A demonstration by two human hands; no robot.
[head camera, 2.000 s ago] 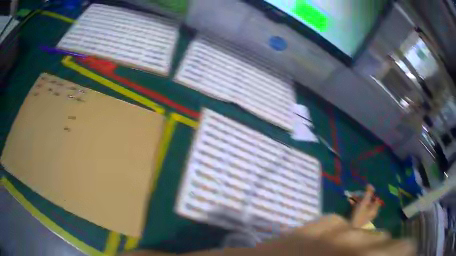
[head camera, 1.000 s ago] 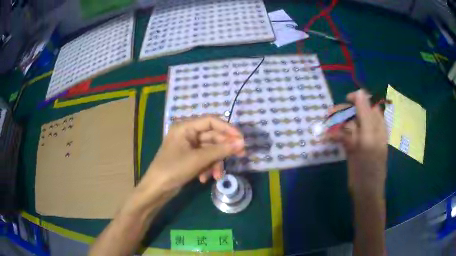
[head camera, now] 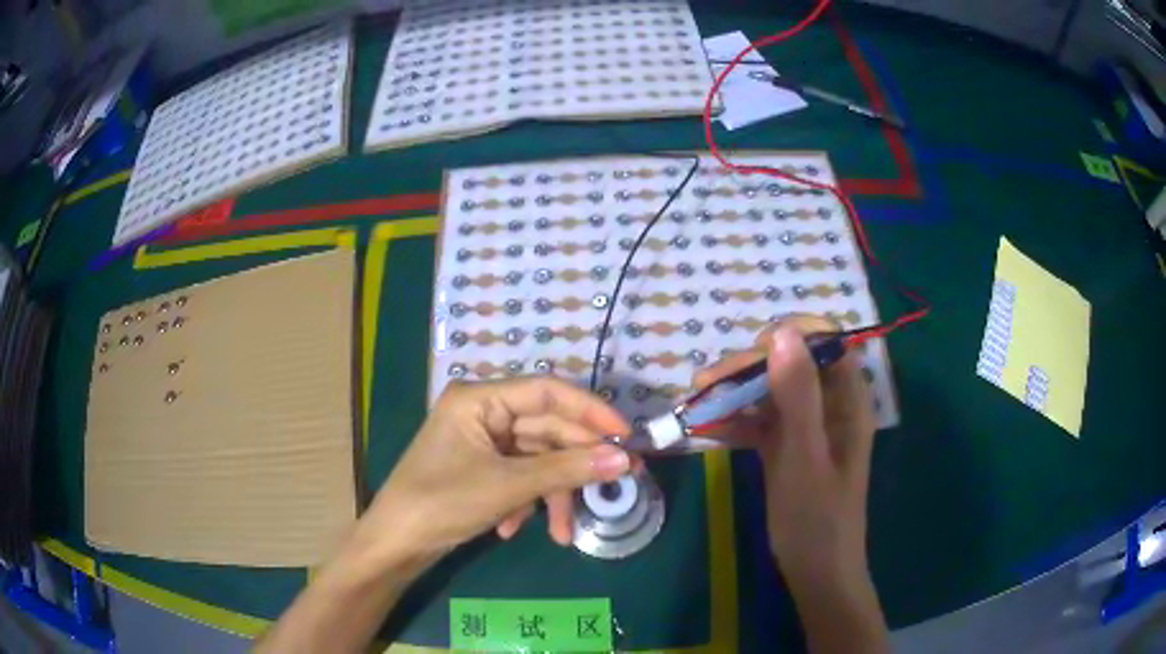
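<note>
My left hand (head camera: 518, 454) pinches a tiny dark component (head camera: 616, 443) between thumb and fingertips, just above the test base. My right hand (head camera: 806, 428) holds the grey test probe (head camera: 742, 394) like a pen. Its white tip (head camera: 666, 431) points left and is close to the component; whether they touch is unclear. The silver stepped test base (head camera: 619, 514) stands on the green mat, partly behind my left fingers. The working tray (head camera: 537, 243) with rows of silver dots and tan linked holes lies behind my hands, its lower edge partly hidden.
A brown cardboard sheet (head camera: 230, 434) with several small dark parts lies left. Two white dotted trays (head camera: 243, 128) (head camera: 537, 64) lie behind. A red lead (head camera: 754, 169) and black lead (head camera: 629, 253) cross the working tray. A yellow label sheet (head camera: 1042, 339) lies right, a green label (head camera: 531, 625) in front.
My right hand has moved left with the probe, bringing its tip to my left fingertips. My left hand has stayed near the base and moved slightly down. The red lead now curves over the tray.
</note>
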